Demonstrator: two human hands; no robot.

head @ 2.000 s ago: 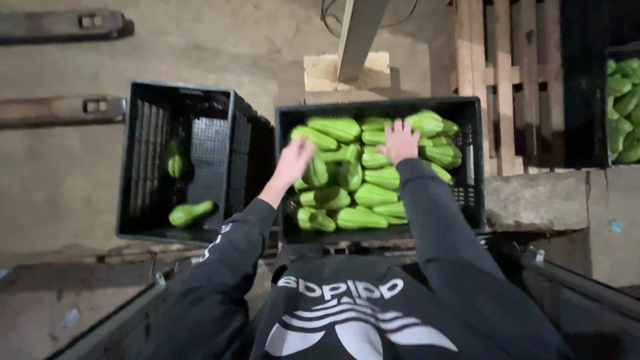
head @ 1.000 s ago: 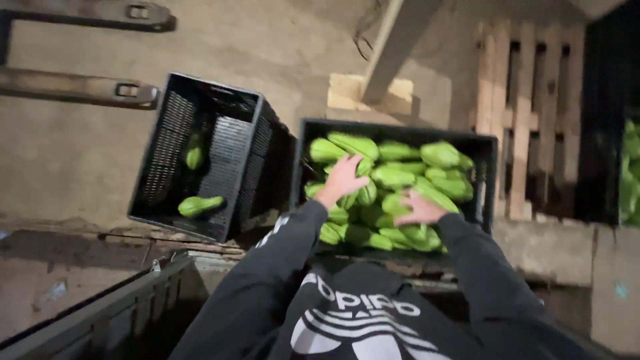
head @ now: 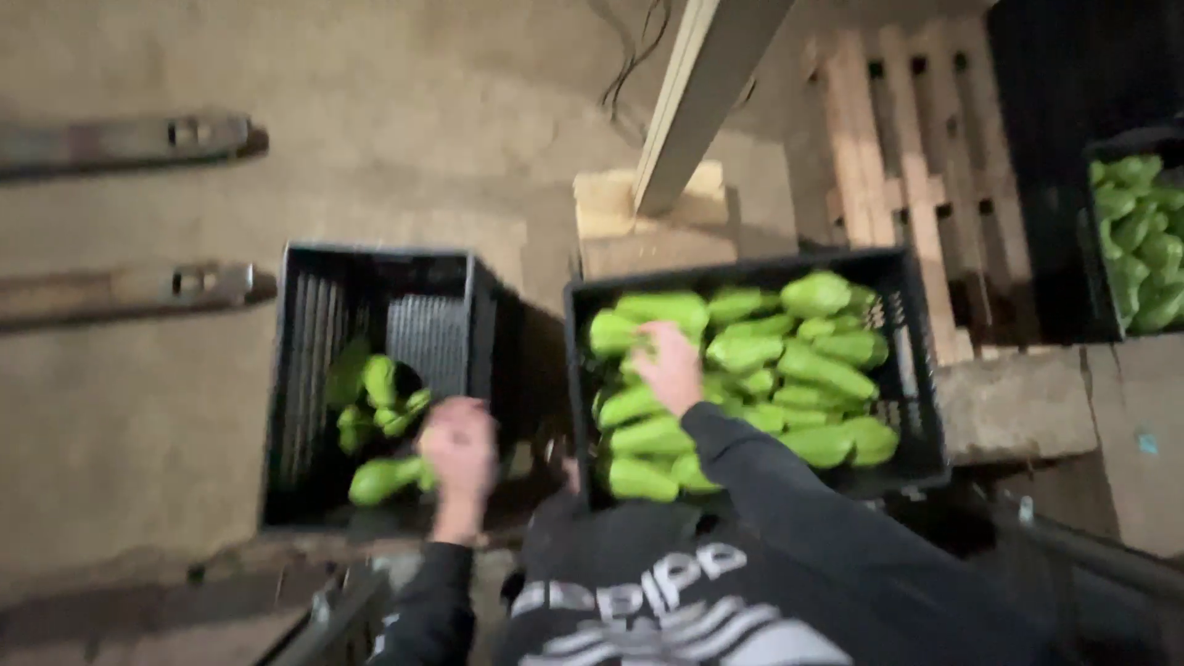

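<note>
My left hand (head: 460, 444) is over the right edge of the left black plastic crate (head: 470, 324), blurred, beside several light green squash-like vegetables (head: 381, 381) low in that crate; whether it grips one is unclear. Another green vegetable (head: 377, 481) lies nearer me, just left of the hand. My right hand (head: 671, 363) reaches into the upper left of the fuller black crate (head: 740, 271), its fingers against the pale green vegetables (head: 661, 310); a firm hold cannot be made out. Vegetables (head: 828, 370) fill much of this crate in uneven rows.
A metal post (head: 689, 102) on a wooden block (head: 601, 199) stands behind the fuller crate. At the right are a wooden pallet (head: 911, 139) and another dark crate with green vegetables (head: 1147, 240). Two pallet-jack forks (head: 111, 294) point in from the left.
My left hand has moved from the fuller crate to the left crate, where more vegetables now show. My right hand has shifted left within the fuller crate.
</note>
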